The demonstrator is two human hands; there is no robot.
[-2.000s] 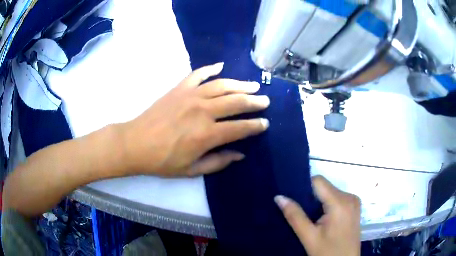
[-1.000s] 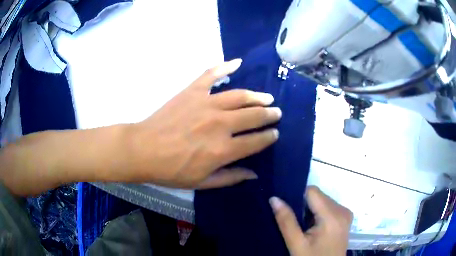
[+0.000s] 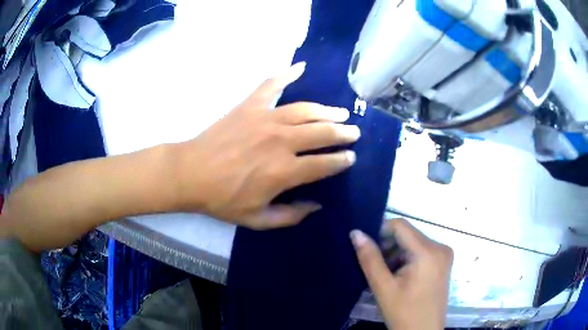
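Observation:
A long navy fabric panel [image 3: 303, 258] runs from the top of the view under the presser foot [image 3: 360, 106] and over the table's front edge. My left hand [image 3: 264, 155] lies flat on the panel, fingers spread, fingertips just left of the presser foot. My right hand [image 3: 412, 271] holds the panel's right edge near the table's front, thumb on top and the fingers partly hidden at the edge. The needle is too small to make out.
The white sewing machine head [image 3: 445, 58] with blue stripes fills the upper right, a grey knob [image 3: 440, 171] below it. Pale-backed cut pieces [image 3: 61, 71] lie at left. A tape measure strip [image 3: 167, 252] follows the front edge. A blue crate [image 3: 132, 283] stands below.
The panel's lower part has swung left and its right edge now slants near my right hand. My left hand stays flat on the cloth by the presser foot. The camera view has shifted somewhat.

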